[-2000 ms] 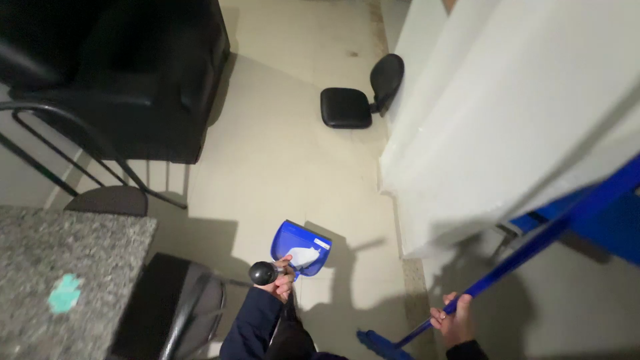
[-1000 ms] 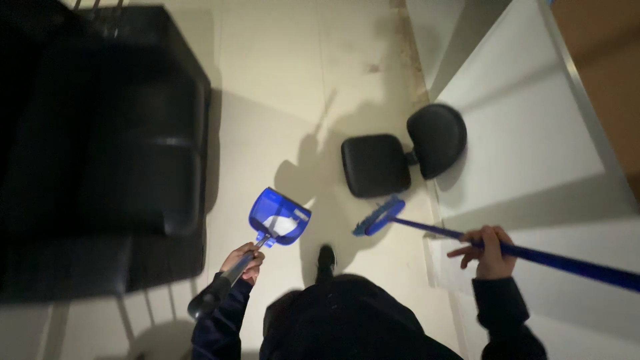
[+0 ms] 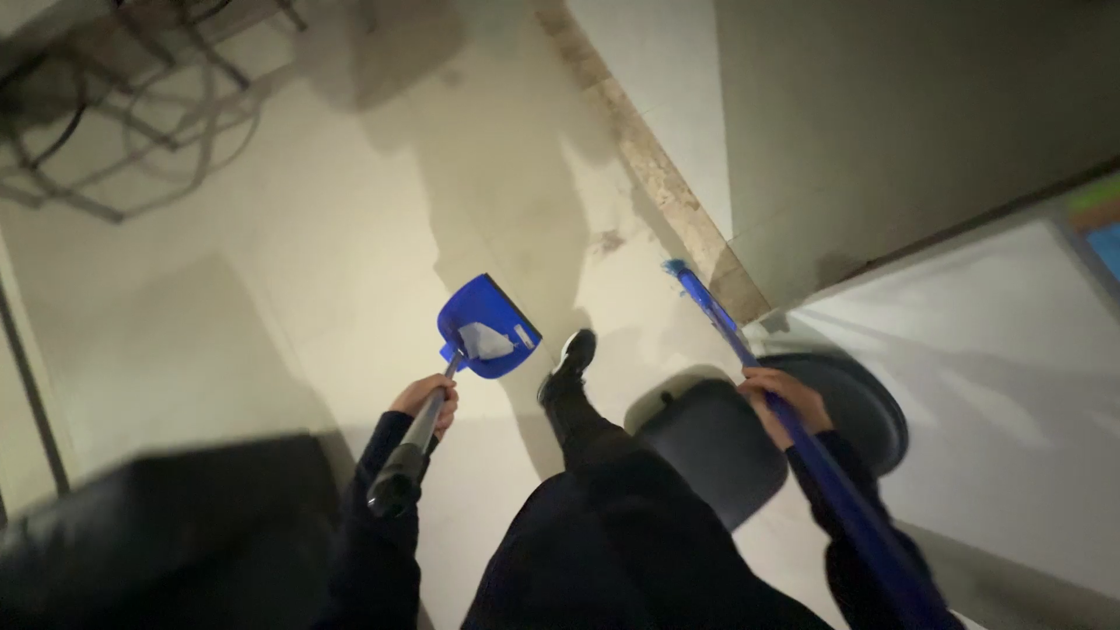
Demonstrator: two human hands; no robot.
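Note:
My left hand (image 3: 427,404) is closed around the long handle of a blue dustpan (image 3: 492,317), whose pan is out ahead of that hand. In the pan lies a crumpled white piece (image 3: 484,341), perhaps paper or plastic. My right hand (image 3: 786,404) grips the blue pole of a broom (image 3: 710,308). The broom's bristled end points away from me, near the stone strip along the wall's foot. Whether the bristles touch the floor, I cannot tell. A small dark smudge (image 3: 610,241) marks the floor to the left of the bristles.
A black office chair's seat (image 3: 713,442) and backrest (image 3: 844,411) are beside and beneath my right arm. A black sofa or armchair (image 3: 192,525) is at the lower left. Metal chair legs (image 3: 206,131) stand at the upper left. A wall with a stone skirting (image 3: 647,166) runs along the right.
The view has moved forward along the floor; the black chair, ahead of me before, is now beside my right arm. Both hands have kept hold of the dustpan and broom.

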